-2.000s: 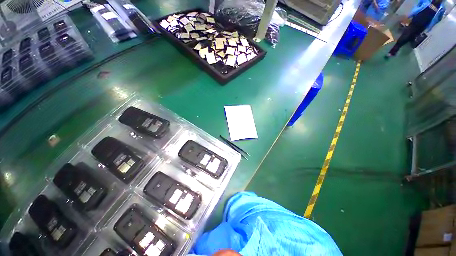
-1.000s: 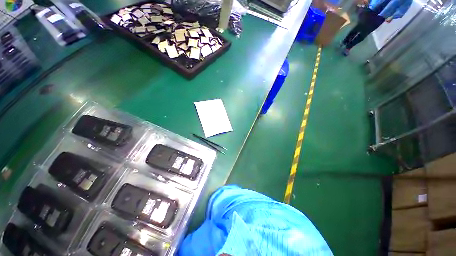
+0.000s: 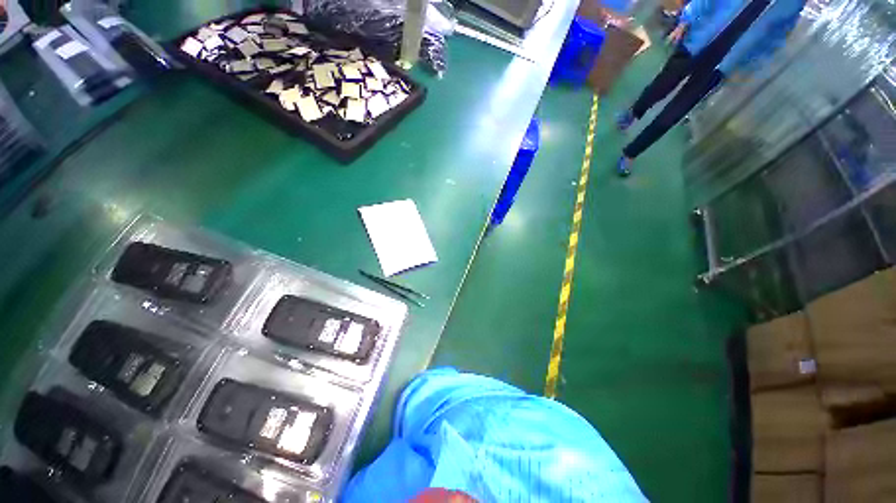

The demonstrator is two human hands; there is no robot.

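A clear blister tray (image 3: 376, 381) lies at the lower left, with one black phone (image 3: 322, 328) in each visible pocket. The phones show silver and white patches in their lower halves. The tray is cut off by the bottom and left edges. A white sheet (image 3: 397, 238) lies flat beyond the tray near the bench edge. Dark thin tweezers (image 3: 393, 287) lie on the bench between sheet and tray. A blue sleeve or smock (image 3: 501, 437) fills the bottom centre. A small reddish patch shows at its bottom edge; I cannot tell what it is. Neither of my hands is clearly visible.
A black tray (image 3: 344, 149) heaped with small pale pieces stands farther back, with wrapped packs (image 3: 79, 64) left of it and crumpled plastic behind. Right of the bench edge are a yellow-marked floor, a walking person (image 3: 678, 83), a metal rack and cardboard boxes (image 3: 786, 432).
The view has turned right, so the blister tray, sheet and black tray sit farther left. More boxes show at the right. The person in the aisle appears nearer and larger. Sheet and tweezers lie undisturbed.
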